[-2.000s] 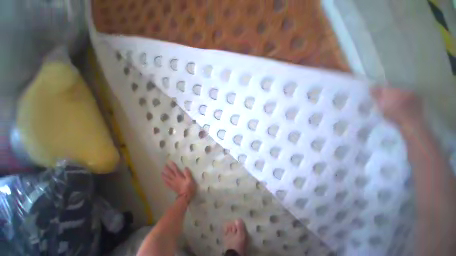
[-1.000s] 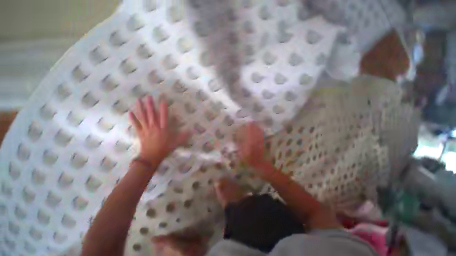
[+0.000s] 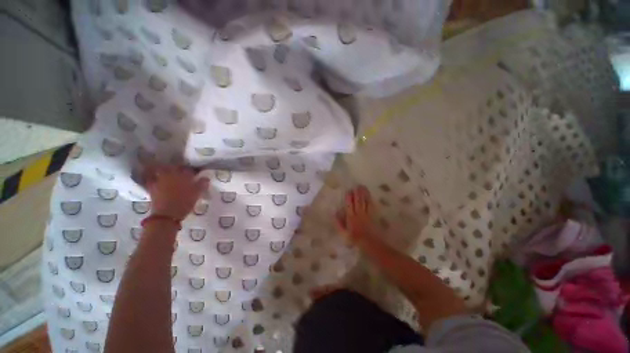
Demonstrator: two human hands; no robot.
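Observation:
The white printed fabric point(image 3: 224, 227) with rows of grey-beige half-round motifs covers the left and middle of the view. Its upper part is bunched and folded over itself. My left hand point(image 3: 174, 193) is on it at the lower edge of the fold; its fingertips are blurred against the cloth, so a grip cannot be made out. My right hand point(image 3: 356, 215) lies flat, fingers apart, on the wrinkled cream printed fabric point(image 3: 404, 207), just right of the white fabric's edge. It holds nothing.
Black-and-yellow tape point(image 3: 36, 171) crosses the pale floor at left. A thin yellow line point(image 3: 407, 103) runs along the cream fabric. Pink cloth point(image 3: 587, 296) and green cloth point(image 3: 514, 293) lie at lower right. An orange-brown patch point(image 3: 476, 9) shows at the top. A foot is partly visible below my right hand.
The view has turned. The white fabric is now folded and bunched at the top. My left hand went from lying spread on it to the fold; my right hand now rests on the cream fabric.

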